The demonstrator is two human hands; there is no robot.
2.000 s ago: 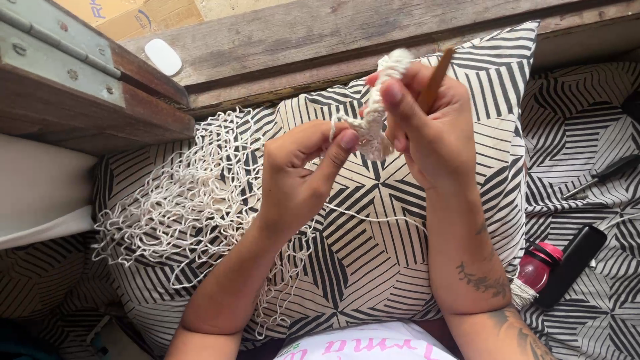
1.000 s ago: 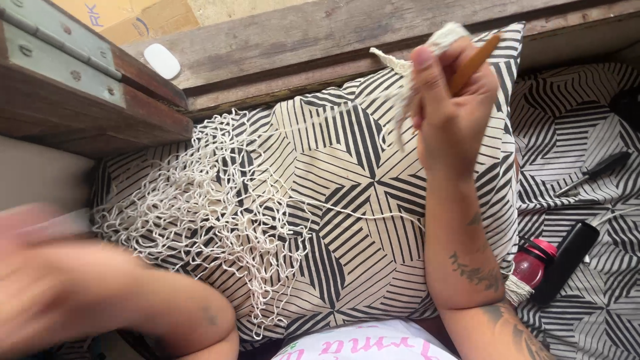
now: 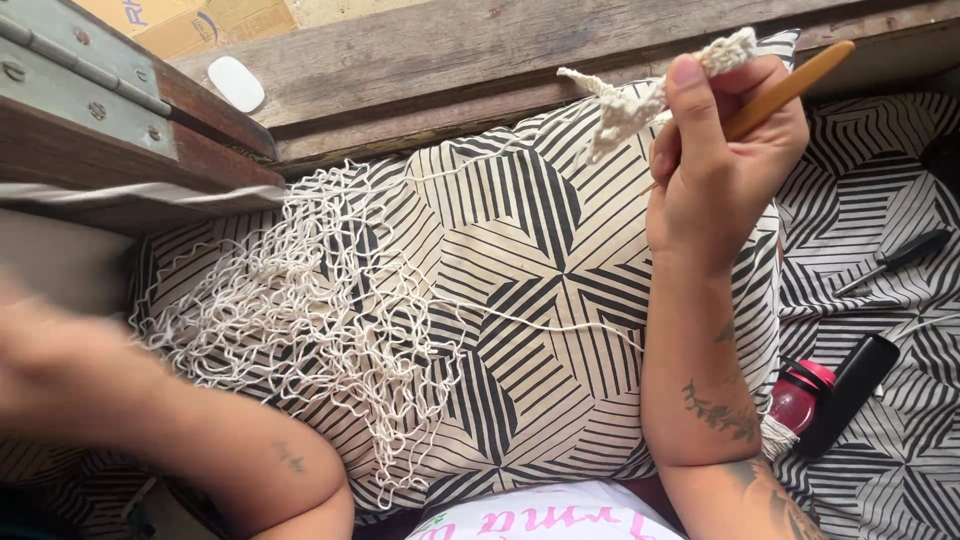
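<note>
My right hand (image 3: 720,150) is raised over the pillow's far right, closed around a crochet hook (image 3: 795,86) with a light wooden-coloured handle and a small piece of cream crocheted cord work (image 3: 626,112). A loose heap of crinkled cream cord (image 3: 315,300) lies on the left half of the black-and-cream patterned pillow (image 3: 555,262). One strand runs from the heap towards my right forearm. My left hand (image 3: 30,345) is a blur at the left edge; its fingers are not clear. Above it a blurred white strand (image 3: 142,193) stretches across the wooden frame.
A hinged wooden frame (image 3: 150,154) stands at the upper left, near a white rounded object (image 3: 236,84) on a wooden plank (image 3: 420,60). Cardboard (image 3: 240,22) lies beyond. To the right are a pink-capped bottle (image 3: 799,397), a black case (image 3: 847,397) and a black-handled tool (image 3: 911,251).
My left hand has left the crocheted piece and swung to the left edge. My right hand has moved slightly right, still holding the hook and the piece.
</note>
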